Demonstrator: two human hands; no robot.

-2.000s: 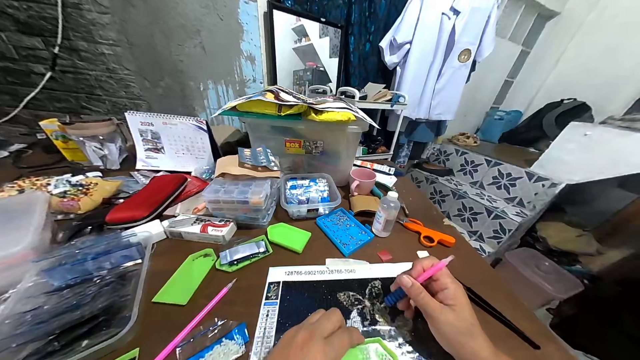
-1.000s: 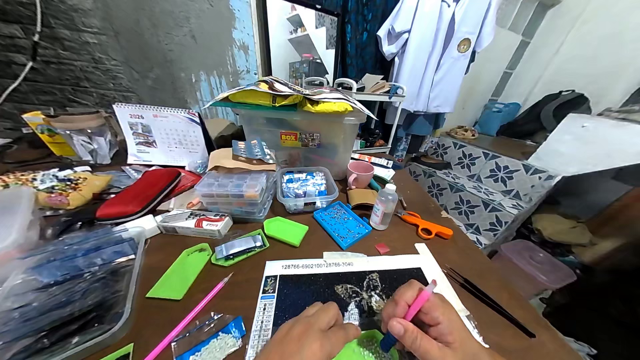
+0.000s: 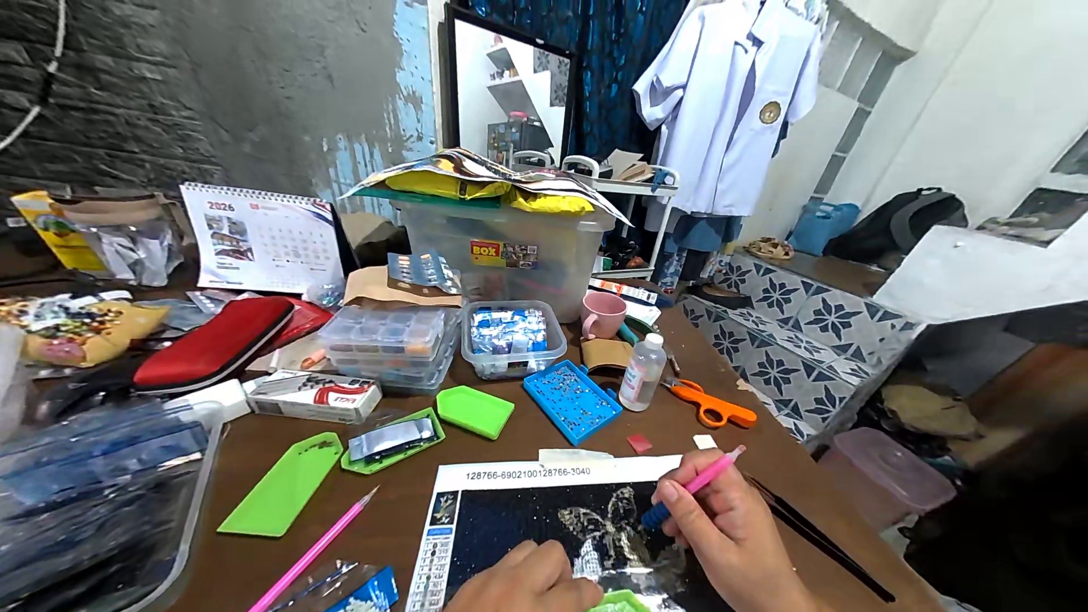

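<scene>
A diamond painting canvas with a dark ground and a white chart margin lies on the brown table. My right hand grips a pink drill pen with a blue grip, its blue end down over the pale winged figure on the canvas. My left hand rests on the lower canvas, fingers curled, beside a light green tray cut off by the bottom edge. Whether the left fingers hold that tray cannot be told.
Green trays, a pink pen, a blue tray of beads, a clear bottle and orange-handled scissors surround the canvas. Black tweezers lie at right, an open plastic container of packets at left.
My right hand with the pen has moved from beside the green tray, where it was a second ago, up and right over the winged figure. The left hand stays on the canvas.
</scene>
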